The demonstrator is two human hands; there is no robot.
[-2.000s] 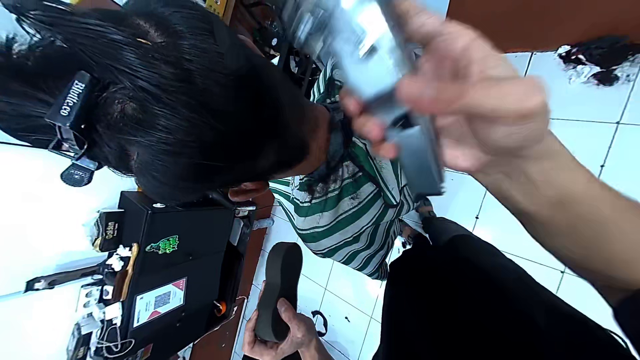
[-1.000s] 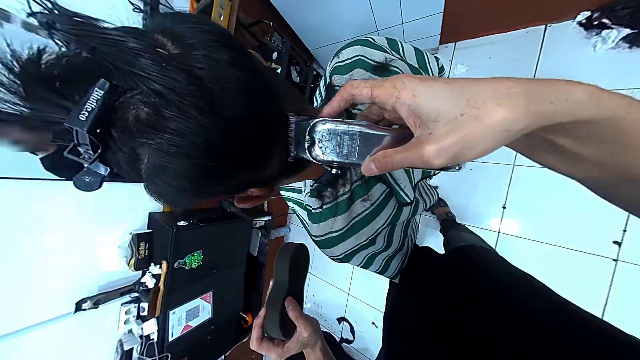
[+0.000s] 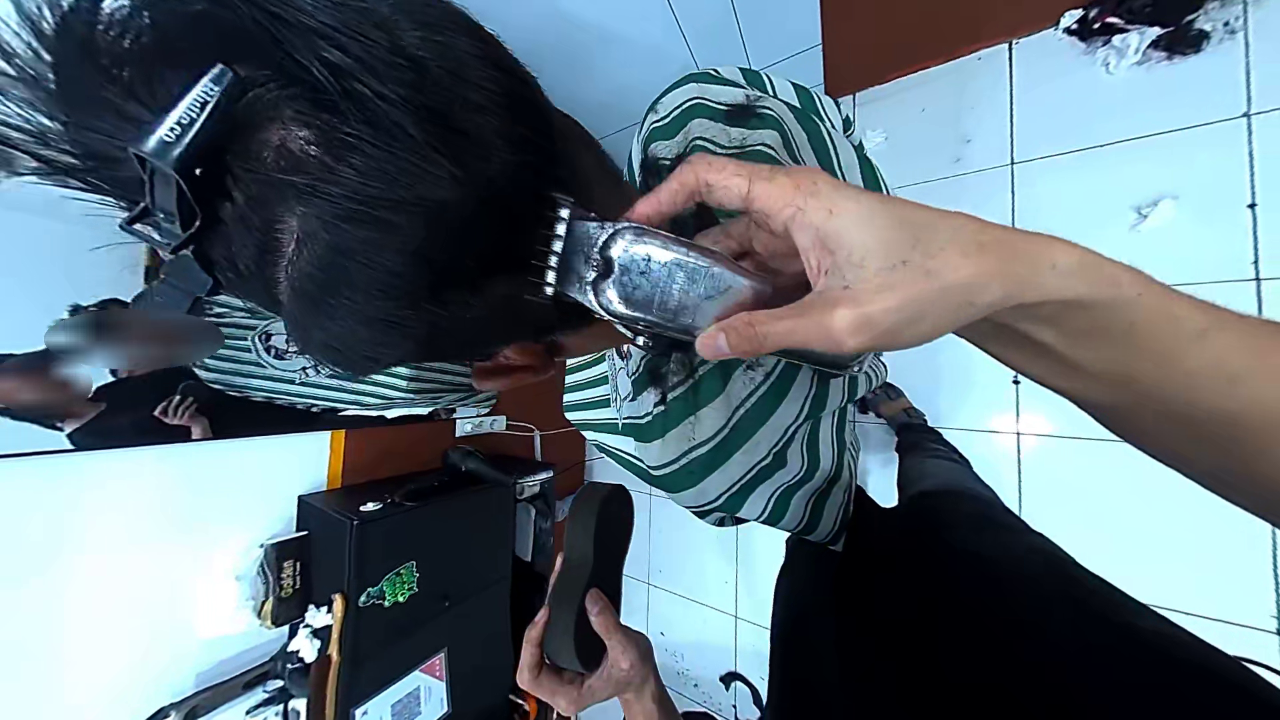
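My right hand [image 3: 830,265] grips a silver metal hair clipper [image 3: 670,285], its toothed blade against the dark hair at the back of a seated person's head [image 3: 400,180], above the nape. A black sectioning clip [image 3: 180,150] holds the upper hair. My left hand [image 3: 600,650] holds a dark curved sponge-like block [image 3: 592,575] upright, below and apart from the head. Cut hair lies on the green-and-white striped cape [image 3: 740,420] over the person's shoulders. The clipper's lower end is hidden by my right fingers.
A black cabinet [image 3: 430,570] with stickers stands at the lower left, beside a wall mirror [image 3: 150,540] that reflects people. A power strip [image 3: 480,425] sits behind the cabinet. Hair clumps [image 3: 1150,30] lie on the white tiled floor [image 3: 1110,380] at the upper right.
The clipper was blurred and away from the head two seconds ago; since then my right hand has brought it to the hair at the nape. My left hand still holds the dark block.
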